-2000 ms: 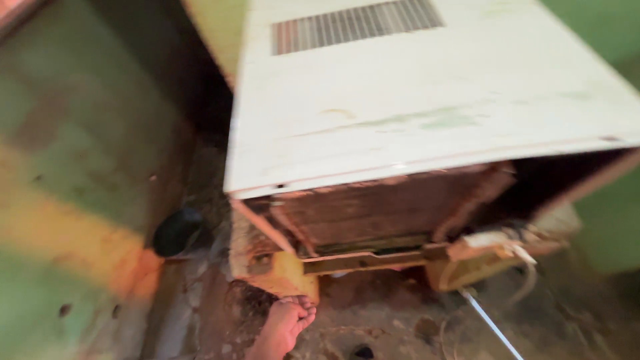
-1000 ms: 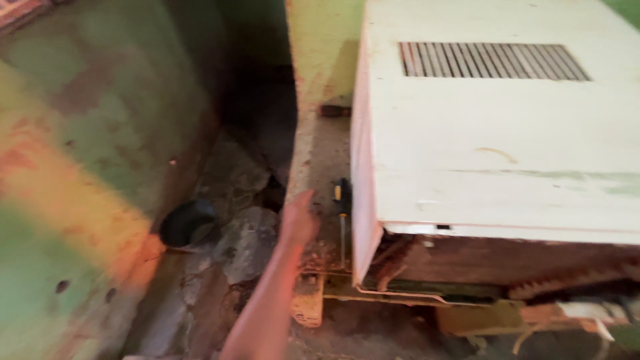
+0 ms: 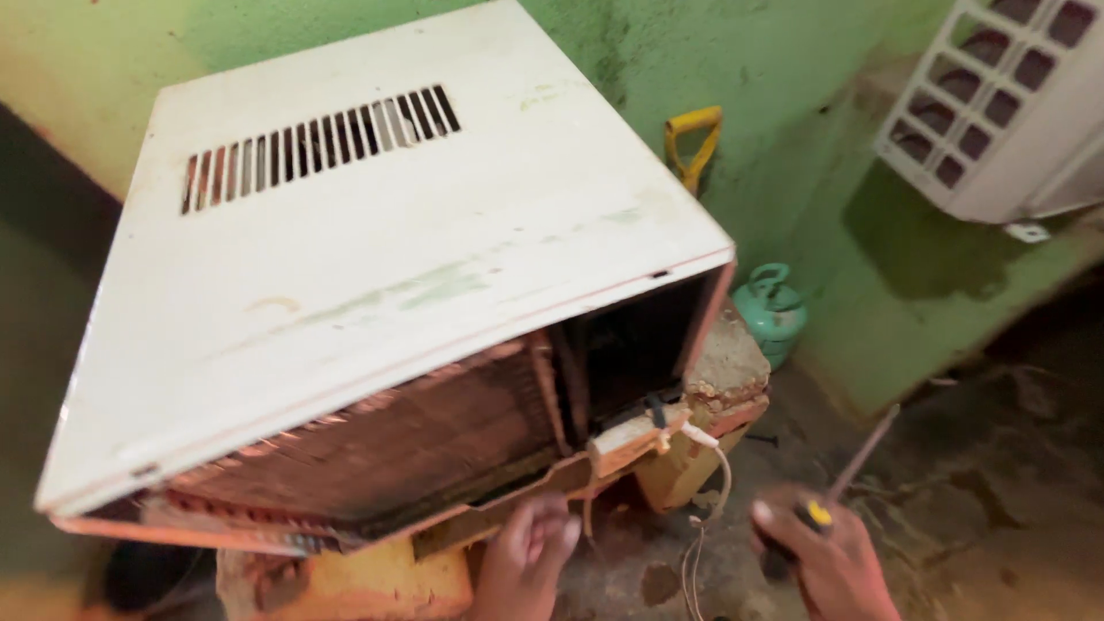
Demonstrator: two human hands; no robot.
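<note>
A window air conditioner in a white metal casing [image 3: 414, 233] rests on masonry supports, its open front showing dirty coil fins [image 3: 414, 431]. My left hand [image 3: 528, 552] is just below the casing's front lower edge, fingers curled; nothing is visible in it. Farther right, my right hand [image 3: 815, 552] grips a screwdriver [image 3: 867, 453] with a black and yellow handle, its shaft pointing up and away. Between the hands, a cable with a white connector [image 3: 700, 435] hangs from a pale block [image 3: 634, 442] at the front right corner of the unit.
A green gas cylinder [image 3: 770, 315] and a yellow D-shaped handle [image 3: 693, 147] stand behind the unit by the green wall. At upper right is a second white unit with a grille [image 3: 975, 103]. A dark bucket [image 3: 147, 573] is at lower left, beside a yellow block [image 3: 388, 582].
The view has swung right. One second ago a hand was reaching toward a screwdriver lying on the ledge left of the casing; now my right hand holds a screwdriver at the right.
</note>
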